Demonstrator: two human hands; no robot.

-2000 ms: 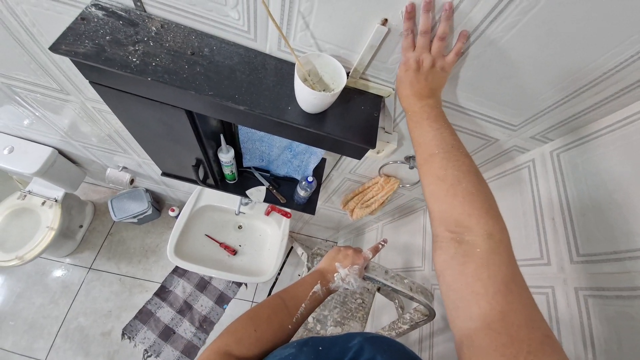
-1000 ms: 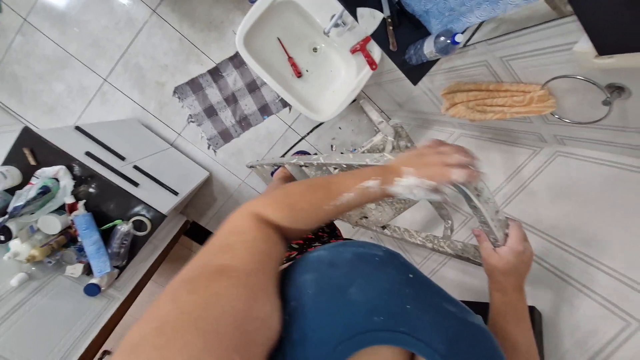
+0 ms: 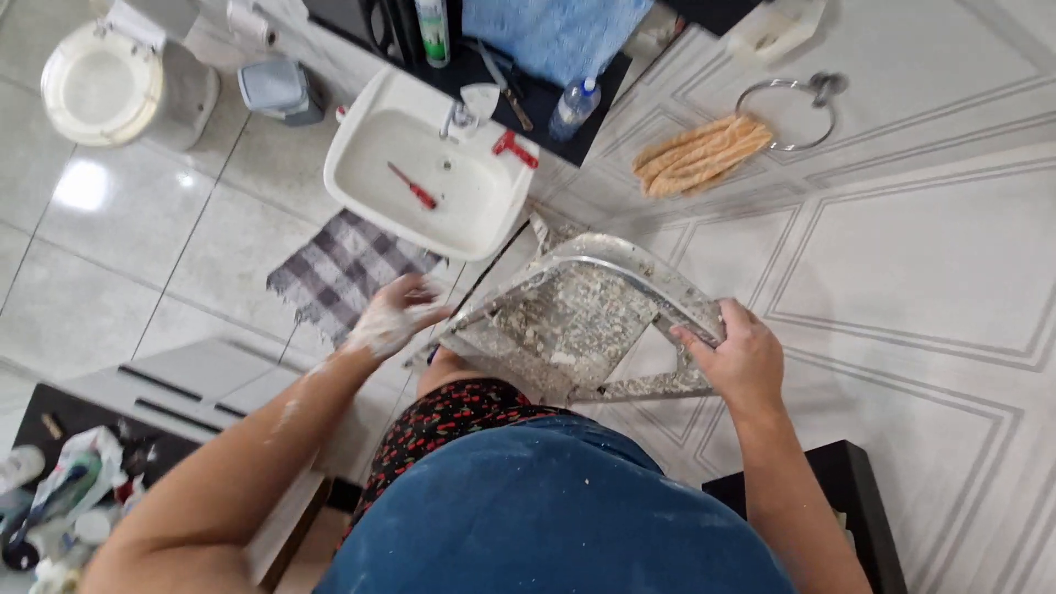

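A metal stepladder (image 3: pixel 577 322), crusted with dried plaster or paint, stands right in front of my body. My right hand (image 3: pixel 742 351) grips the right side of its curved top rail. My left hand (image 3: pixel 400 318), smeared with white, is at the ladder's left edge, slightly blurred; whether it touches the rail I cannot tell. Beyond the ladder, a white washbasin (image 3: pixel 351 165) holds a red-handled screwdriver (image 3: pixel 412 186). A red scraper-like tool (image 3: pixel 516 149) lies on the basin's right rim, and a white piece (image 3: pixel 479 101) is by the tap (image 3: pixel 452 122).
A checked mat (image 3: pixel 338 264) lies below the basin. A toilet (image 3: pixel 103 82) and grey bin (image 3: pixel 276 87) stand at upper left. An orange towel (image 3: pixel 701 157) hangs beside a wall ring (image 3: pixel 784 115). A bottle (image 3: pixel 575 107) stands on a dark shelf. A cluttered dark counter (image 3: pixel 41 404) is at lower left.
The view has swung a lot. My right hand has come down from the wall onto the ladder rail. My left hand has moved off the right part of the rail to the ladder's left side.
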